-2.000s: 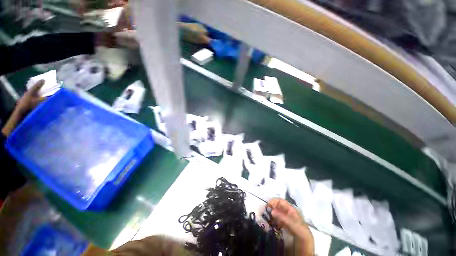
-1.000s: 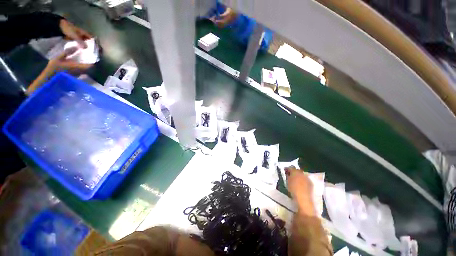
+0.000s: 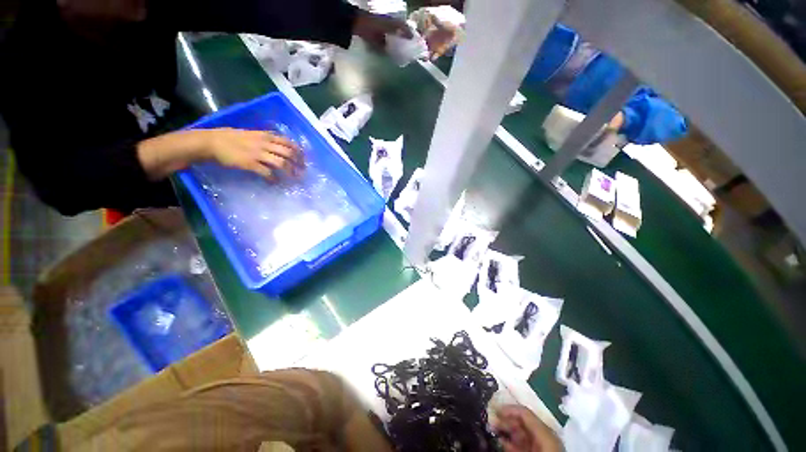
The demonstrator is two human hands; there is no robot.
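Note:
A loose pile of coiled black cables [image 3: 442,393] lies on a white work sheet [image 3: 389,322] at the bottom middle. My right hand [image 3: 528,430] is at the pile's right edge, low in the picture and partly cut off, with its fingers bent against the cables; whether it grips one cannot be told. My left sleeve crosses the bottom, and my left hand is not visible. White pouches stand in a row on the belt, several with a black cable on top, such as one pouch [image 3: 530,325]. Pouches further right [image 3: 601,410] show no clear cable.
A blue tote [image 3: 256,281] of clear shiny items stands at left, with a neighbour's hand [image 3: 256,152] in it. A carton [image 3: 199,375] holds a small blue tray [image 3: 177,296]. A grey-white post [image 3: 477,115] rises beside the green belt [image 3: 680,380]. Blue sleeves and small boxes [image 3: 612,199] are across.
The view has swung left, so the tote and carton show more fully. My right hand has moved from a pouch on the belt back to the cable pile. The neighbour's hand has gone into the tote.

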